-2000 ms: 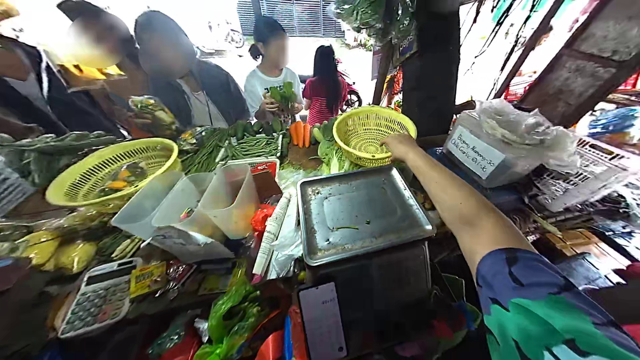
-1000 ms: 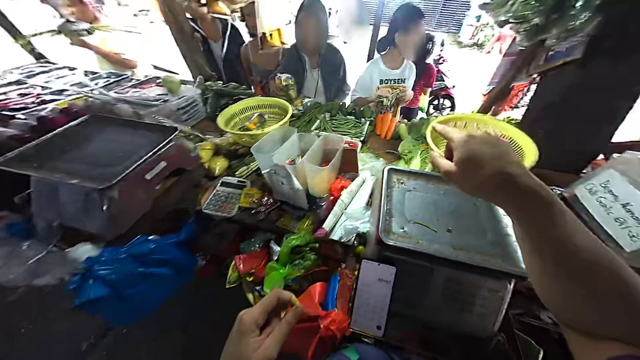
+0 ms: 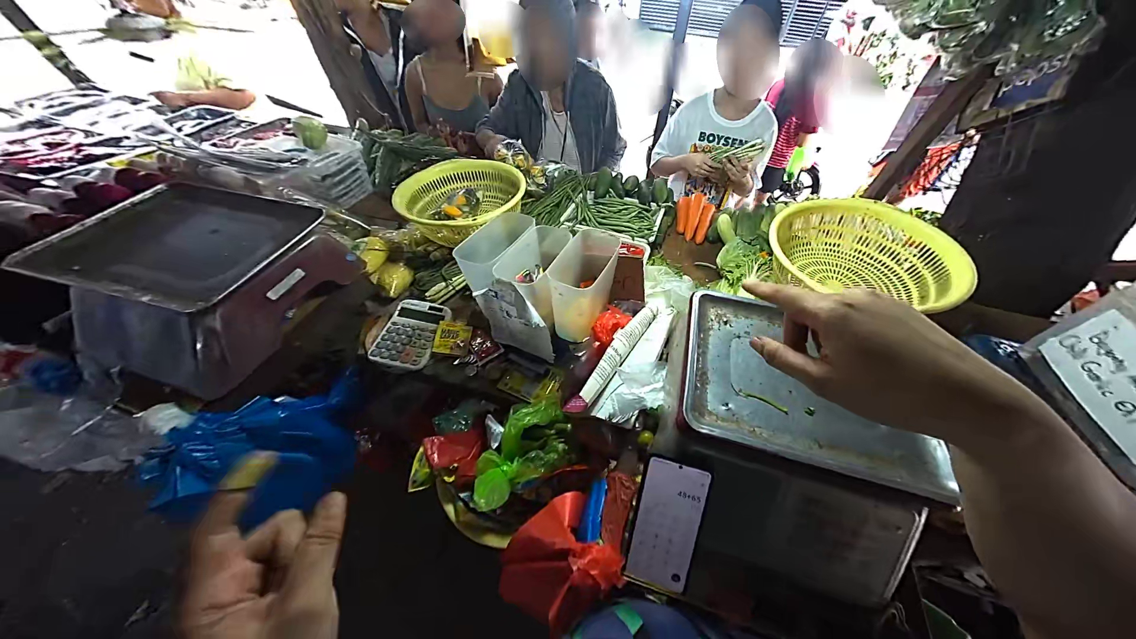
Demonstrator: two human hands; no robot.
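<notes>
My right hand (image 3: 825, 351) hovers over the metal pan of a weighing scale (image 3: 754, 390), holding nothing, with thumb and index finger apart. Green scraps lie on that pan. Behind the hand stands a yellow plastic basket (image 3: 874, 253). My left hand (image 3: 271, 559) is raised at the lower left, blurred and empty, its fingers apart, in front of a blue plastic bag (image 3: 257, 453). A smartphone (image 3: 667, 524) leans against the scale's front. Between my hands are green (image 3: 524, 448) and red plastic bags (image 3: 564, 559).
A second scale (image 3: 169, 244) stands at the left. White plastic containers (image 3: 581, 284), a calculator (image 3: 409, 334) and another yellow basket (image 3: 457, 200) sit mid-counter. Carrots (image 3: 694, 218) and green beans (image 3: 612, 216) lie beyond. Several people stand across the counter, one (image 3: 719, 133) holding green vegetables.
My right hand, at the yellow basket's rim two seconds ago, is now off it and over the scale pan. My left hand has come into view. The view has swung left.
</notes>
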